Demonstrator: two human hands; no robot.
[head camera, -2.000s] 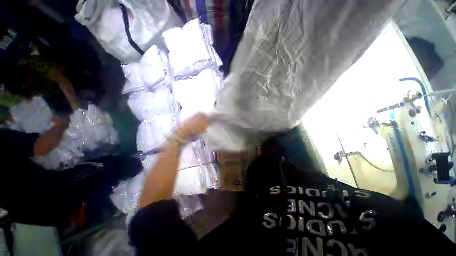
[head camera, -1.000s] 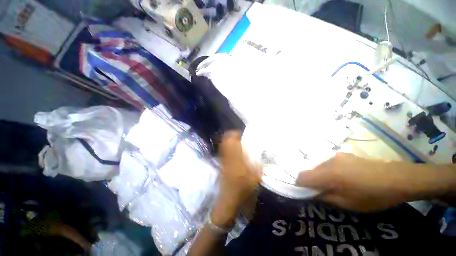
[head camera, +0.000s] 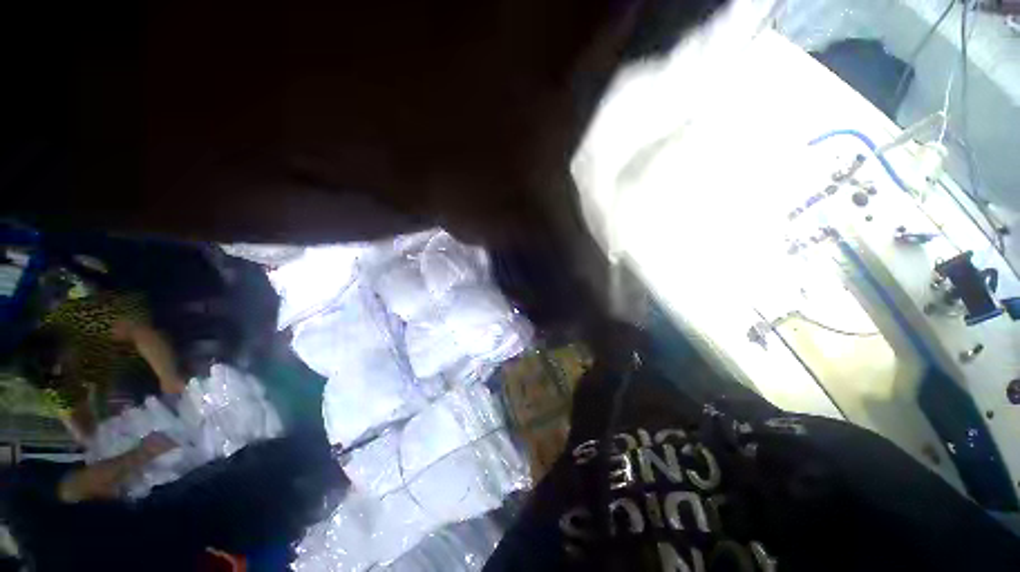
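A large dark brown-black shape (head camera: 336, 123) fills the upper left very close to the camera. I cannot tell if it is cloth or an arm. White cloth (head camera: 626, 145), washed out by glare, lies at the left part of the white machine table (head camera: 805, 123), with its edge beside the dark shape. The white sewing machine (head camera: 839, 358) with a blue stripe stands at the right. I cannot make out my left hand or my right hand anywhere. The needle area is lost in the glare.
White bundles in clear plastic (head camera: 369, 380) are stacked left of the table. A brown box-like thing (head camera: 539, 391) is beside them. At the far left, another person's arms (head camera: 151, 352) reach over white bundles. A blue hose (head camera: 861, 136) curves above the machine.
Both hands, seen on the white cloth a second ago, are out of sight. The dark shape now covers the upper left. The view has turned, and the other person's arms show clearly again.
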